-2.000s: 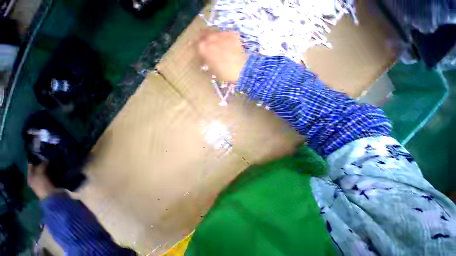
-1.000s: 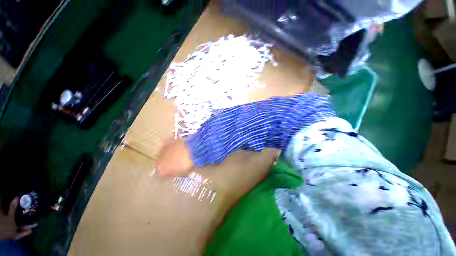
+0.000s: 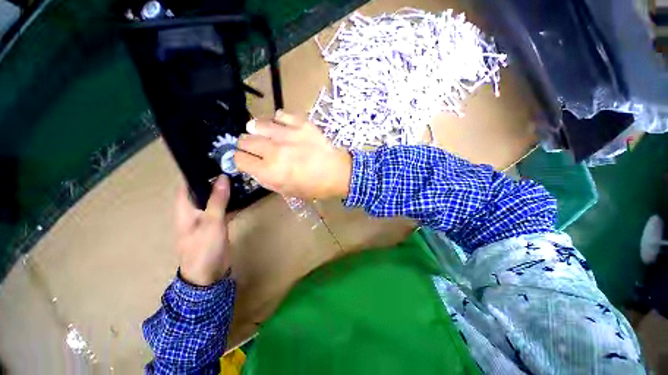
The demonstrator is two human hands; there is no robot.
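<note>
A long black plastic housing (image 3: pixel 192 95) lies slanted across the cardboard's far edge and the green belt. A thin black frame stands out from its right side. A pale toothed gear (image 3: pixel 225 155) sits near the housing's near end. My left hand (image 3: pixel 201 234) grips the housing's near end, thumb on top. My right hand (image 3: pixel 297 157) is over the housing's right side, with its fingertips at the gear; whether it holds a small part is hidden. A large pile of white rods (image 3: pixel 410 77) lies on the cardboard beyond my right hand.
Tan cardboard (image 3: pixel 117 242) covers the bench. Small shiny pieces (image 3: pixel 76 340) lie at its lower left, and more lie beside my right wrist. A black bin with clear plastic film (image 3: pixel 586 95) is at the upper right. A teal-green basket (image 3: pixel 560 183) is below it. The green belt (image 3: pixel 73 139) runs at the left.
A black housing is now in front of me, held by my left hand, which was at the left edge. My right hand has moved from the cardboard to the gear.
</note>
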